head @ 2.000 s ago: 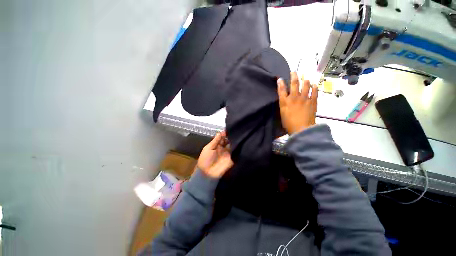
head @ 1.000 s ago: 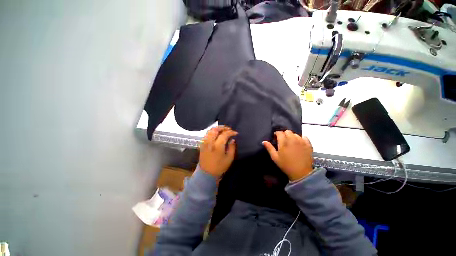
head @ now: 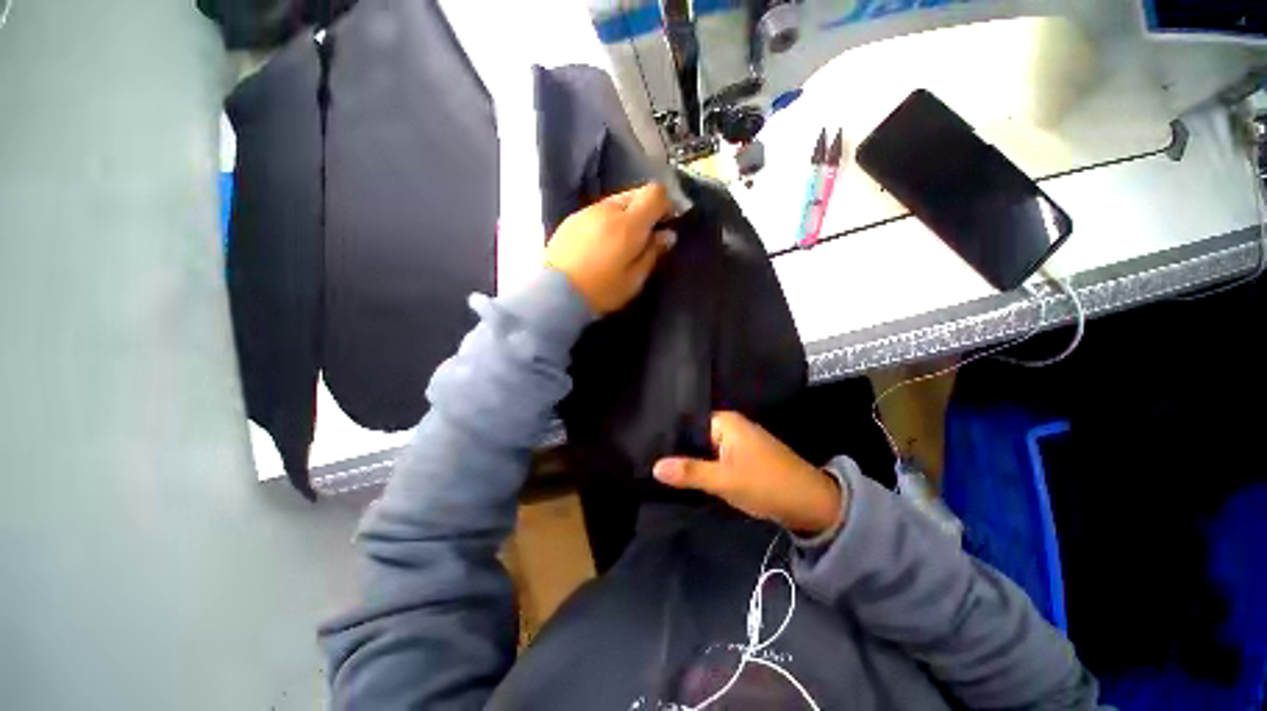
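Note:
A dark garment piece (head: 667,333) lies over the table's front edge and hangs toward my lap. My left hand (head: 611,250) pinches its upper edge between thumb and fingers, just left of and below the needle area. My right hand (head: 757,472) holds its lower part near the lap, thumb on top. The presser foot and needle area (head: 695,139) of the white sewing machine is just above the cloth. I cannot tell whether the cloth edge is under the foot.
Cut dark panels (head: 410,208) lie on the table at the left. Thread snips (head: 820,190) and a black smartphone (head: 963,188) with a white cable lie right of the needle. A blue crate (head: 1007,458) stands below at the right. A white earphone cord (head: 755,611) crosses my lap.
The view has shifted toward the right. My left hand has moved up along the cloth toward the needle; my right hand has moved down toward the lap. The garment piece is turned and folded differently.

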